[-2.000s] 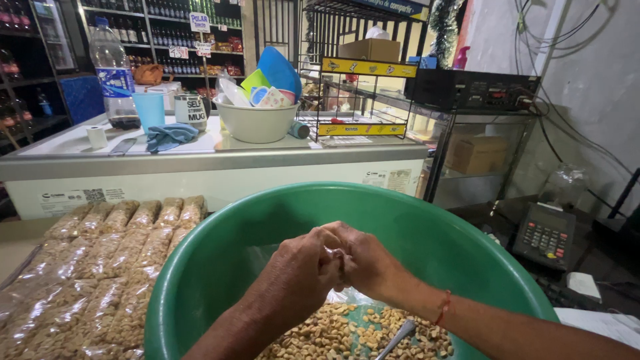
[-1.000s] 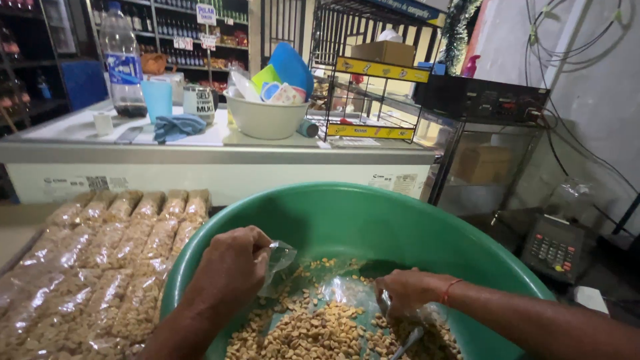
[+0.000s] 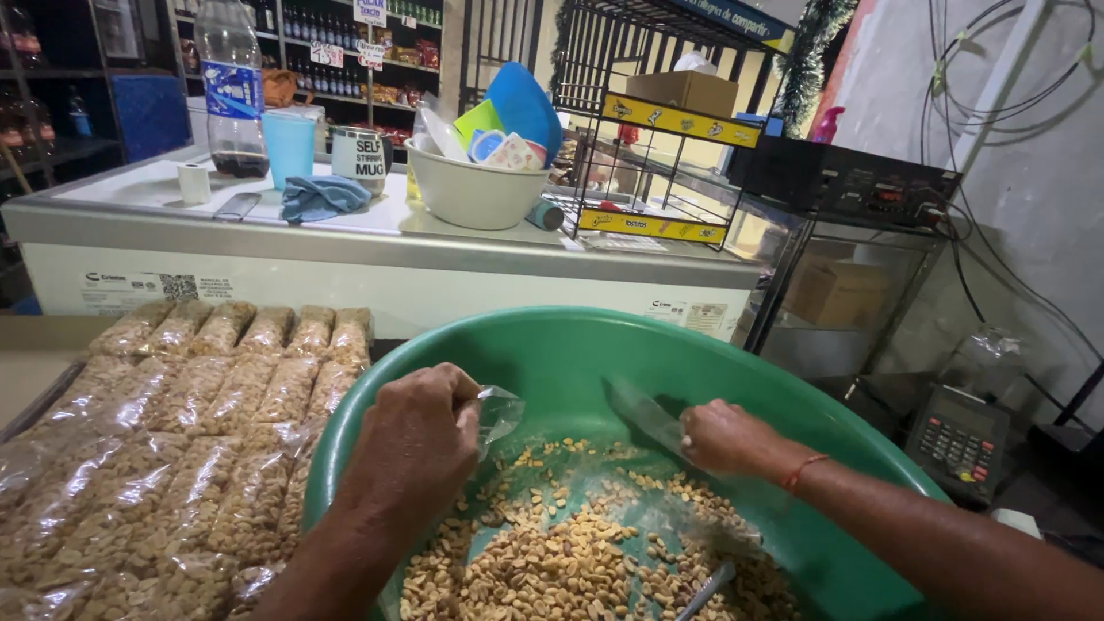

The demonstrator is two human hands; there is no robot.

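Observation:
A big green plastic basin [image 3: 552,332] holds loose shelled peanuts [image 3: 548,565]. Over its left side my left hand [image 3: 427,423] pinches a small clear plastic bag [image 3: 498,416]. My right hand [image 3: 733,438], with a red string at the wrist, grips another clear plastic bag [image 3: 642,414], blurred, over the right part of the basin. What either bag contains cannot be made out. The handle of a spoon or scoop [image 3: 707,591] sticks up from the peanuts at the bottom, its other end hidden. More clear plastic [image 3: 720,526] lies on the peanuts below my right hand.
Rows of filled peanut bags [image 3: 198,457] lie left of the basin. Behind stands a white chest freezer [image 3: 517,280] bearing a white bowl [image 3: 479,194], a mug [image 3: 358,159], a blue cup [image 3: 289,148], a bottle [image 3: 233,95] and a wire rack [image 3: 664,224]. A card terminal [image 3: 957,440] is at right.
Two seconds ago both hands were together above the basin; they have since moved apart. Over the last second my right hand has risen from near the peanuts, a clear bag now showing in it.

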